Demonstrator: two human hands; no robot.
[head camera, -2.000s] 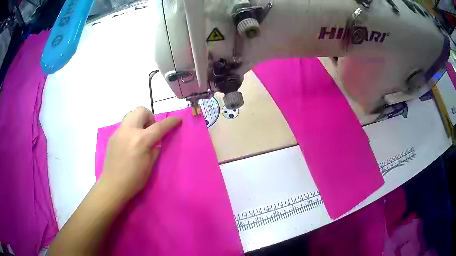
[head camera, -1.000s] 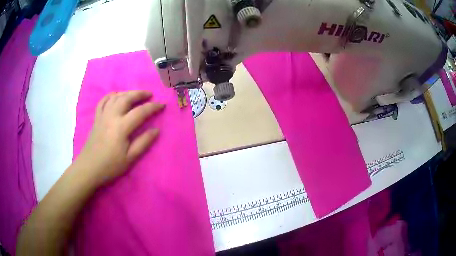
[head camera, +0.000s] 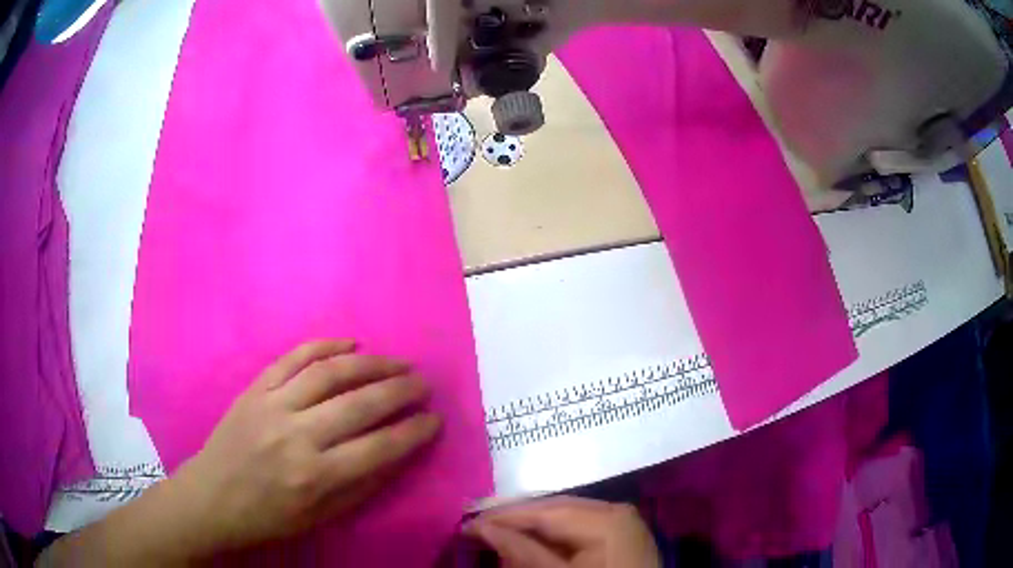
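Observation:
A large bright pink panel (head camera: 278, 222) runs under the presser foot (head camera: 418, 144) and down over the table's front edge. My left hand (head camera: 317, 438) lies on the lower part of the panel, palm down, fingers slightly spread. My right hand (head camera: 572, 533), partly cut off by the bottom edge, pinches the panel's right edge just below the table edge. A narrower pink panel (head camera: 722, 211) lies under the machine arm, right of the needle.
The white sewing machine head (head camera: 655, 13) stands at the top. A pink cloth pile (head camera: 33, 255) lies at far left, near a blue plastic object (head camera: 69, 16). Pink pieces (head camera: 766, 477) hang below the table edge at right. A dark metal part (head camera: 883, 191) is at the machine base.
The large panel has passed further back under the foot. My left hand has moved down along it toward the table's front edge. My right hand has come into view, pinching the edge.

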